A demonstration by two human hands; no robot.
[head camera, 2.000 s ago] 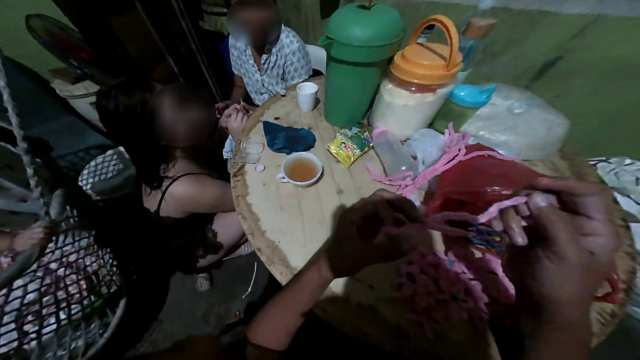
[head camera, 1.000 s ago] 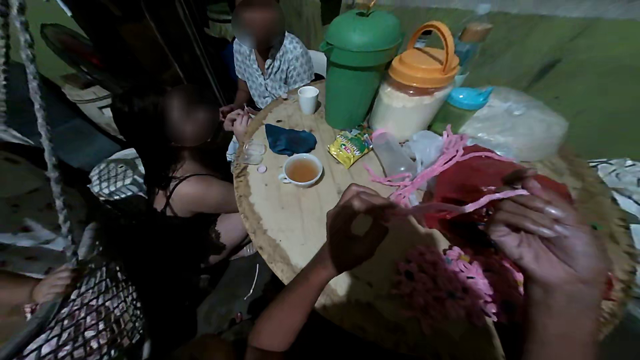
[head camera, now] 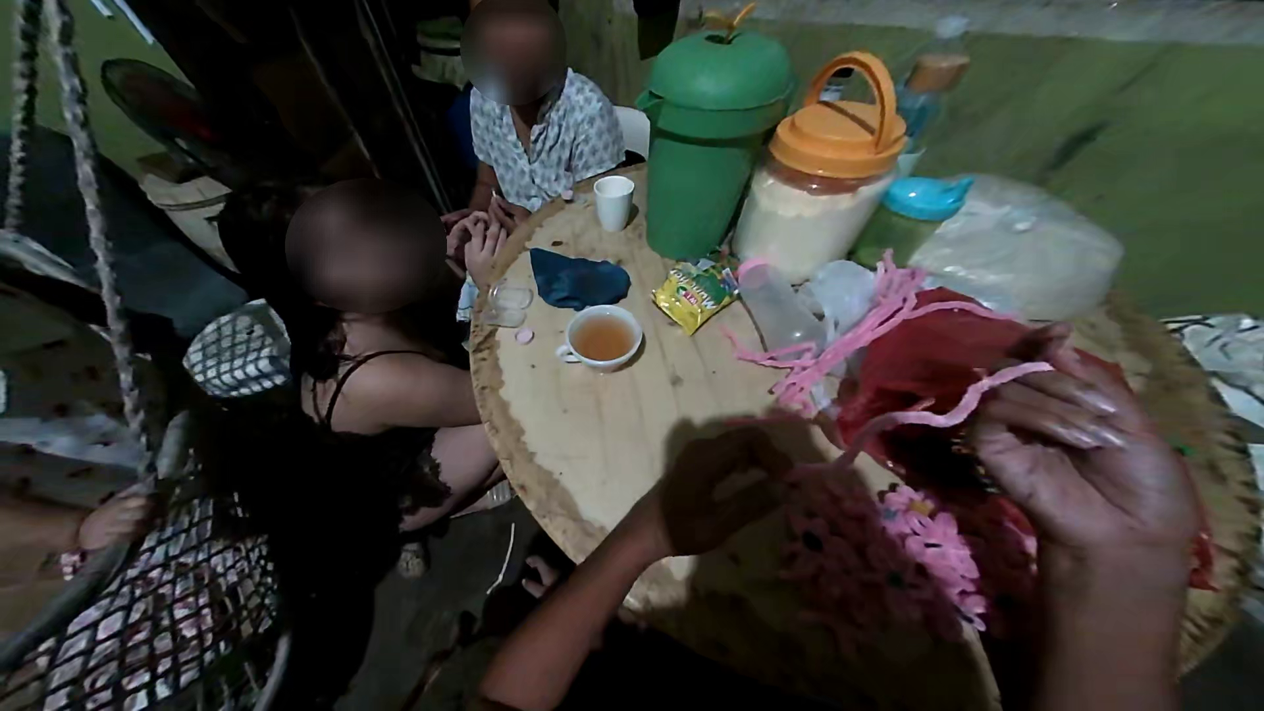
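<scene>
A fuzzy pink pipe cleaner (head camera: 948, 413) stretches between my two hands over the round wooden table (head camera: 563, 474). Its upper end lies at the fingertips of my right hand (head camera: 1081, 449), and the other part runs to the shaded fingers of my left hand (head camera: 716, 489). Below sits a heap of pink pipe-cleaner flowers (head camera: 933, 553), some with dark centres. Behind my right hand lies a red plastic bag (head camera: 918, 346), partly hidden. More pink pipe cleaners (head camera: 869, 311) lie in a loose bundle beyond it, next to a clear plastic bottle (head camera: 780, 306).
A cup of brown liquid (head camera: 604, 339), a dark blue cloth (head camera: 580, 279) and a yellow packet (head camera: 695, 294) lie mid-table. Behind stand a white cup (head camera: 614, 202), a green lidded container (head camera: 716, 148) and an orange-lidded jar (head camera: 820, 188). Two people sit at left; another hand (head camera: 117, 518) grips a hanging chair.
Both hands have moved apart since the first frame, where they were close together over the flowers; the pink pipe cleaner is now stretched between them. The flower heap is more exposed.
</scene>
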